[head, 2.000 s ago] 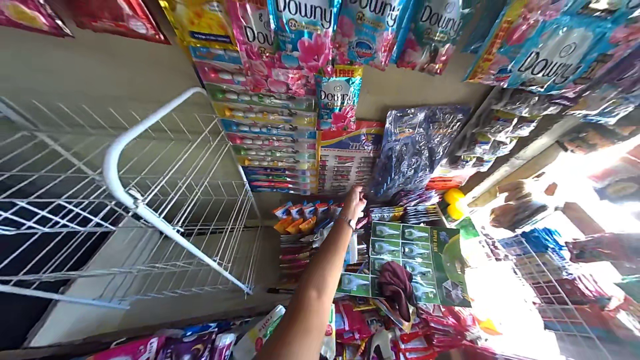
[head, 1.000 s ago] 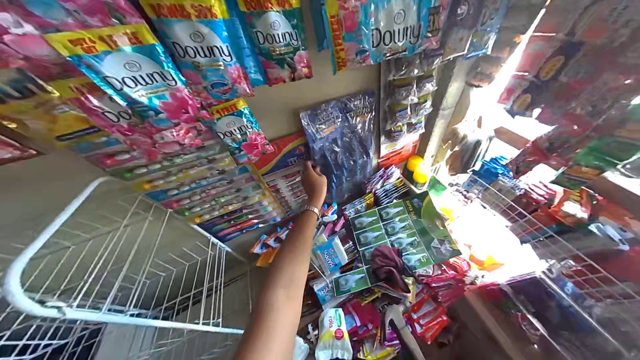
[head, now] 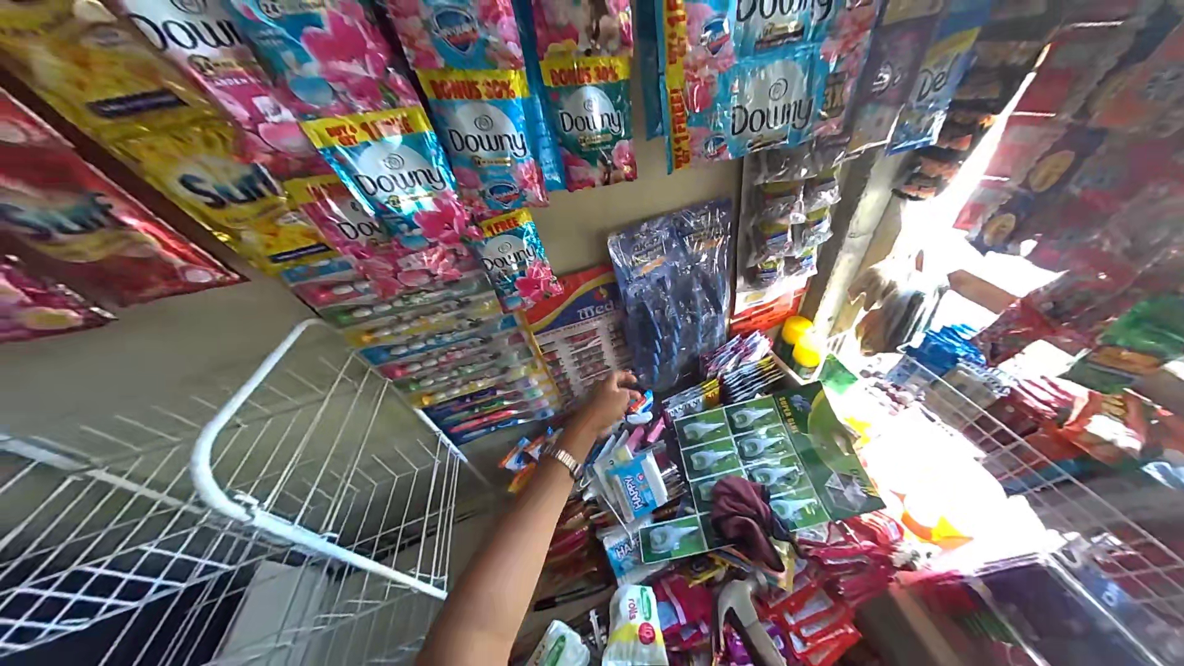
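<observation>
One arm reaches in from the bottom, a metal bracelet at its wrist; by its position I cannot fully tell its side, but the thumb side suggests my right hand (head: 606,404). Its fingers are bent beside a small blue and red item (head: 640,403), and whether they grip it is unclear. Behind the fingers hangs a card of small packed items (head: 583,356), with a dark blue plastic pack (head: 675,296) to its right. Below and right lie blue-and-white packets (head: 636,486) and a green card of blister-packed items (head: 749,444). My left hand is out of view.
A white wire rack (head: 268,527) stands at the left. Downy sachets (head: 481,139) hang above, over rows of packed toothbrushes (head: 453,351). A dark maroon cloth (head: 745,518) lies on the green card, near a hammer-like metal tool (head: 740,610). Yellow round objects (head: 803,342) sit at the back right.
The hand has moved down from the dark blue pack's left edge to the small items beneath the hanging card. The view has shifted.
</observation>
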